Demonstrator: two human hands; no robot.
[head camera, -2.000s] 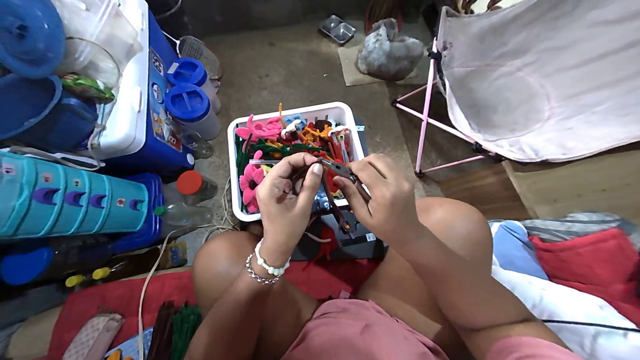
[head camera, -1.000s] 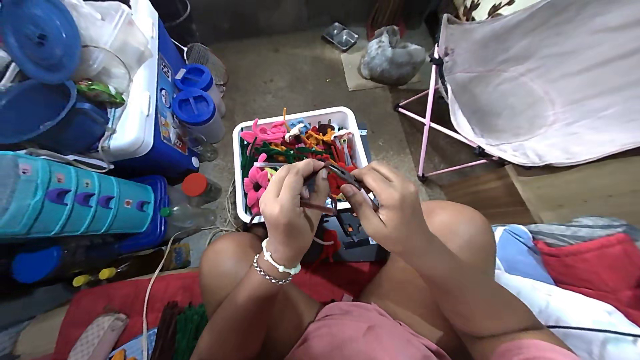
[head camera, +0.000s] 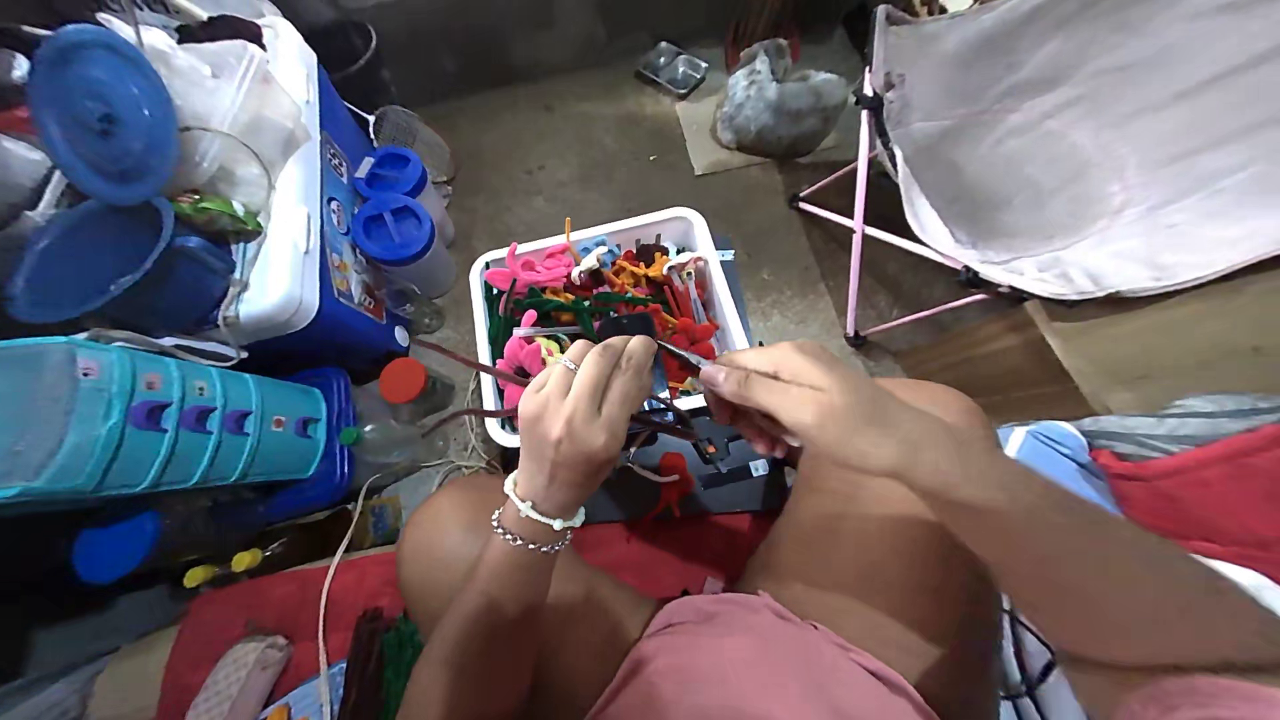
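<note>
My left hand (head camera: 590, 410), wearing a ring and two bracelets, is closed on dark brown pipe cleaners (head camera: 470, 365), whose ends stick out to the left. My right hand (head camera: 790, 400) grips a slim metal tool (head camera: 683, 354), perhaps scissors or pliers; its tip points at the left fingertips. Both hands are over the near edge of a white plastic basket (head camera: 735, 300) filled with pink, green, red and orange pipe-cleaner shapes. A red pipe-cleaner piece (head camera: 672, 485) lies on a black surface (head camera: 740, 490) below the hands, near what looks like a glue gun (head camera: 712, 450).
At the left stand a blue-and-white cooler (head camera: 290, 270), teal drawers (head camera: 180, 420), blue-lidded containers (head camera: 395, 230) and bottles. A folding chair (head camera: 1060, 150) with pink legs is at the right. A tied plastic bag (head camera: 780, 105) and a metal tray (head camera: 673, 70) lie on the floor beyond the basket.
The hands were close together over the basket; now they are farther apart. Brown pipe-cleaner ends now extend left from my left hand, and the tool's tip shows between the hands.
</note>
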